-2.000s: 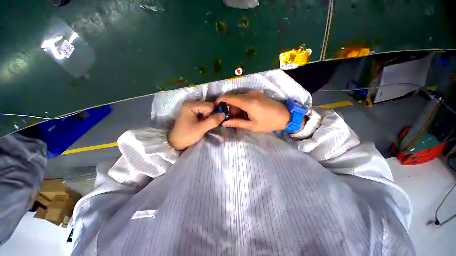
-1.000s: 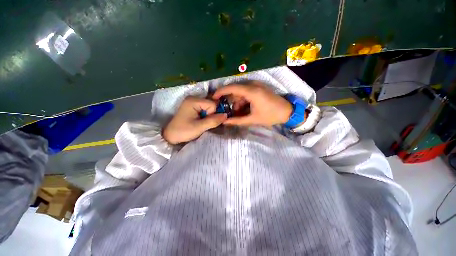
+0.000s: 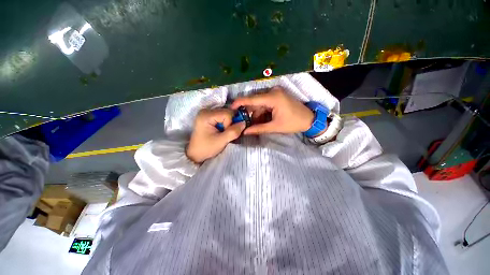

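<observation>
A small black rounded housing is held between my two hands over my lap, below the bench edge. My right hand grips it from the right with thumb and fingers curved around it. My left hand pinches a small bright blue piece against the housing's left side. A blue bit also shows between the left fingers. The fingers hide most of both things, and the inside of the housing cannot be made out.
The green bench spans the top, its edge just beyond my hands. On it lie a clear film with a white label and yellow tape pieces. A grey sleeve of another person is at far left. Cardboard boxes stand on the floor.
Since two seconds ago the blue piece and the black housing have turned more into view between my fingers. Both hands stay together in nearly the same place. The view has shifted slightly.
</observation>
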